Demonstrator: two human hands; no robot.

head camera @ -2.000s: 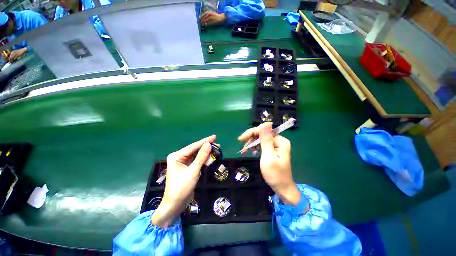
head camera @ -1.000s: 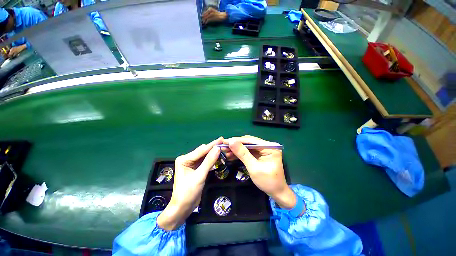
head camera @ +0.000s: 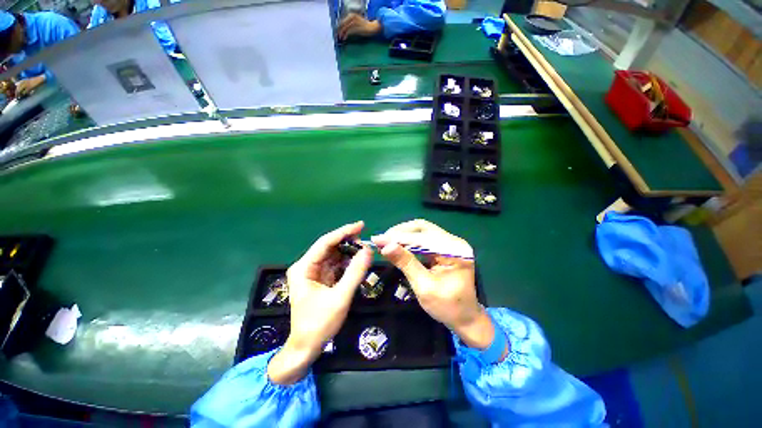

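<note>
My left hand [head camera: 324,288] holds a small dark-rimmed round unit [head camera: 351,247] between thumb and fingers, above the black pocket tray; fingers hide much of it. My right hand [head camera: 434,280] holds a slim whitish-purple hand tool [head camera: 430,250], roughly level, its tip at the unit. Whether the tip touches it I cannot tell. The black pocket tray [head camera: 409,358] lies under both hands. Its pockets hold shiny round units, one in the lower row [head camera: 373,343], and a dark ring [head camera: 265,338] at the lower left. My hands cover part of the tray.
A second filled black tray [head camera: 464,144] lies ahead at right. A blue cloth bundle [head camera: 656,263] and red basket [head camera: 646,102] are on the right. A white scrap [head camera: 63,323] and dark boxes lie left. Beyond the panel divider [head camera: 259,58], people in blue sleeves work.
My right hand has come left since the oldest frame, bringing the tool to the unit. Over the last second, my left hand has turned slightly and the unit has shifted left and up.
</note>
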